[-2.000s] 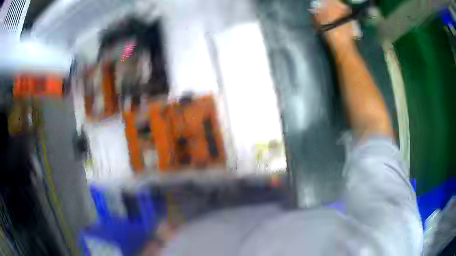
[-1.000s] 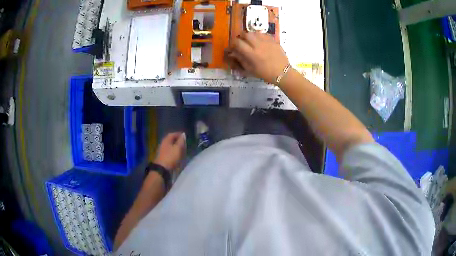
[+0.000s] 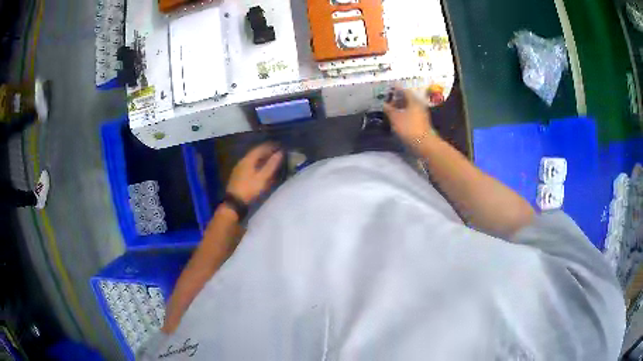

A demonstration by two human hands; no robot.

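Observation:
An orange fixture [image 3: 347, 29] stands on the white machine table [image 3: 247, 70], with a white socket unit [image 3: 350, 34] in it. My right hand [image 3: 407, 116] is at the table's front edge, beside a red knob [image 3: 436, 94]; its fingertips are blurred and I cannot tell whether they hold anything. My left hand [image 3: 255, 173] is below the table's front edge, left of my body, fingers bent; a small pale thing [image 3: 295, 161] lies close to it, and I cannot tell whether they touch.
A black block [image 3: 260, 25] and a white plate [image 3: 199, 55] are on the table. Blue crates [image 3: 116, 185] with white units stand at the left. Two white units [image 3: 552, 183] lie on a blue sheet [image 3: 504, 158] at the right. A plastic bag [image 3: 541, 65] lies on the green bench. Another person's feet show far left.
My right hand has left the fixture and moved down and right to the front edge. The double orange fixture beside it is gone from its place. Two white units now show on the blue sheet.

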